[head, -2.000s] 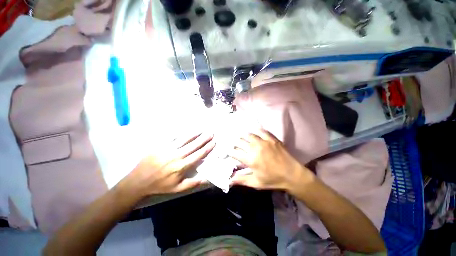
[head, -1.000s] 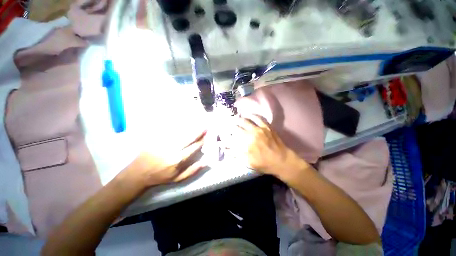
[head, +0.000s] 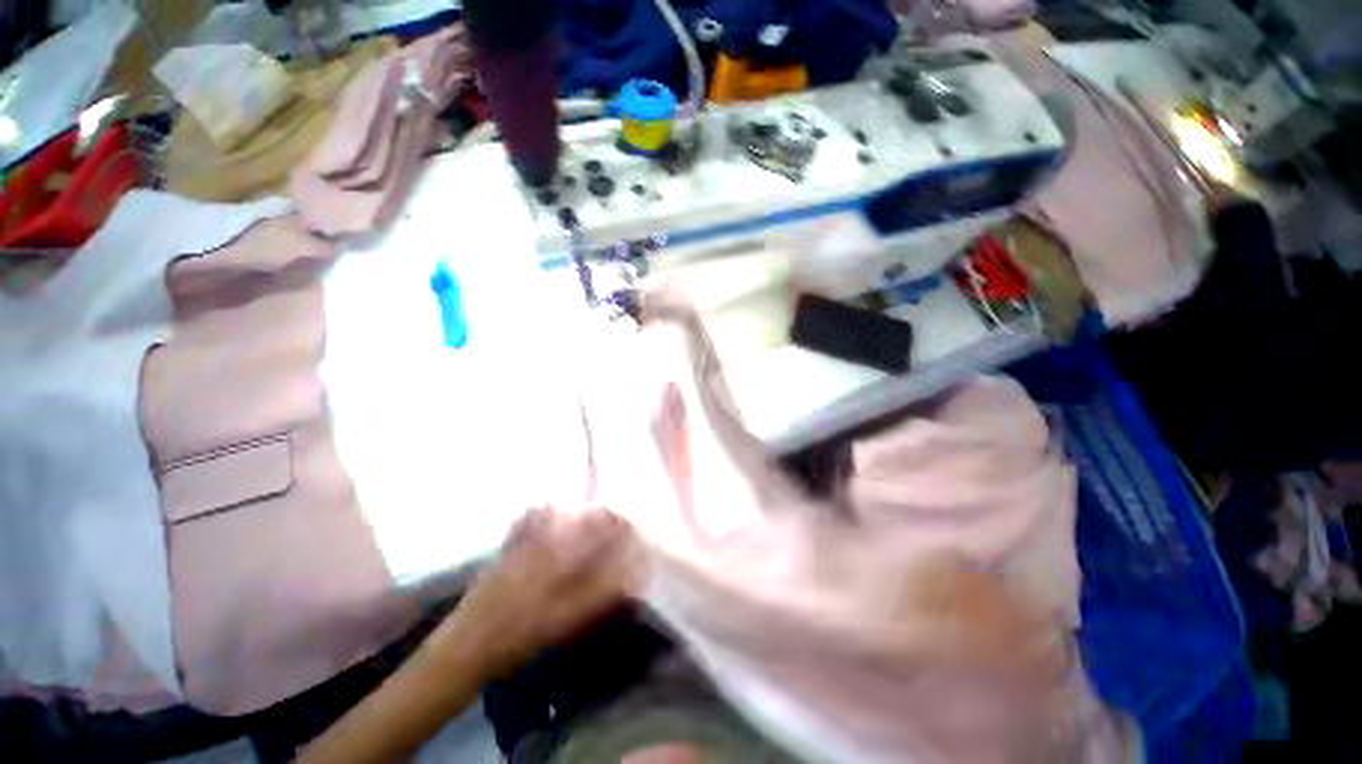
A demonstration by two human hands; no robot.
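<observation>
A large dusty-pink garment panel (head: 725, 500) stretches from the needle area towards me, its left part washed out by glare. My left hand (head: 575, 560) is closed on the panel's edge at the table's front. My right hand (head: 971, 612) is a blur over the pink cloth at the lower right; its fingers cannot be made out. The white sewing machine (head: 792, 164) stands behind, its needle area (head: 613, 284) at the panel's far end. Another pink panel with a pocket flap (head: 232, 478) lies at left beside white cloth (head: 67, 493).
A blue finger-length tool (head: 450, 305) lies left of the needle. A black flat rectangle (head: 851, 332) lies under the machine arm. A blue crate (head: 1158, 552) stands at right beside piled pink panels (head: 956, 478). A yellow pot with blue lid (head: 647, 117) sits on the machine.
The view has tilted up and shows more background. The panel has come out from the needle area towards me and right. My left hand has closed on its edge; my right hand has moved right.
</observation>
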